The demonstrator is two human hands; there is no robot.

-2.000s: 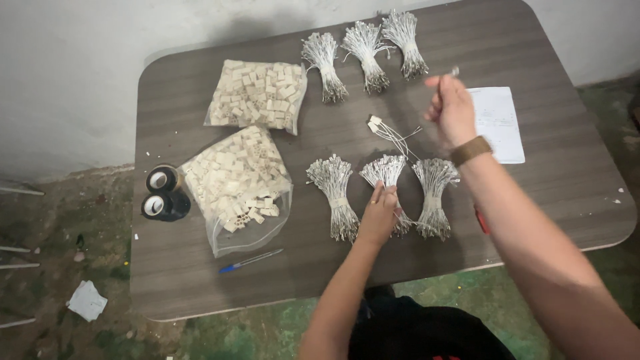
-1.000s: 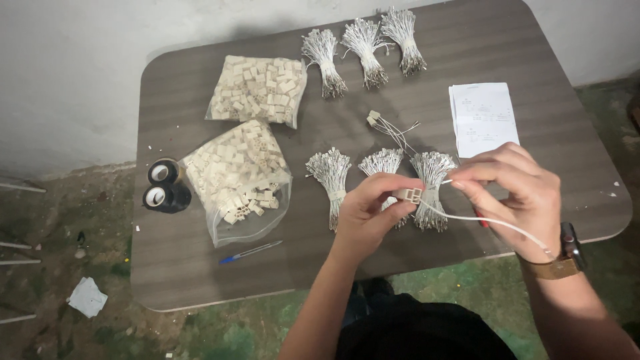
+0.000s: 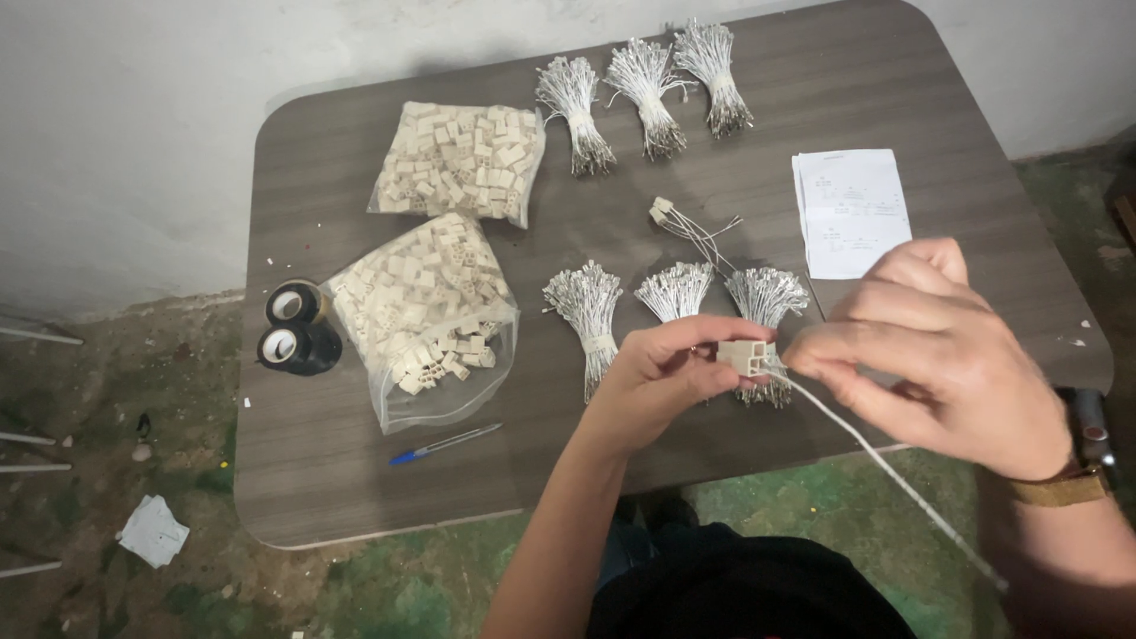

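My left hand (image 3: 661, 382) pinches a cream plastic connector housing (image 3: 742, 358) between thumb and fingers, its open cells facing right. A white wire (image 3: 887, 470) runs from the housing down to the right and hangs free. Close to the cells, my right hand (image 3: 932, 364) has thumb and forefinger pinched together; what lies between them is too small to tell. Behind the hands lie three tied bundles of white wires, the left bundle (image 3: 587, 311), the middle bundle (image 3: 674, 291) and the right bundle (image 3: 765, 297), partly hidden. Wired connectors (image 3: 661, 209) lie beyond them.
Two clear bags of connector housings, the upper bag (image 3: 461, 160) and the open lower bag (image 3: 426, 293), lie left. Black tape rolls (image 3: 311, 348) and a blue pen (image 3: 445, 443) are nearby. Several wire bundles (image 3: 650, 98) lie at the back; printed sheets (image 3: 852, 213) lie right.
Two seconds ago my left hand was on the middle bundle and my right hand was raised near the sheets. Both hands then came together at the housing. Now the right fingers are closer to its cells.
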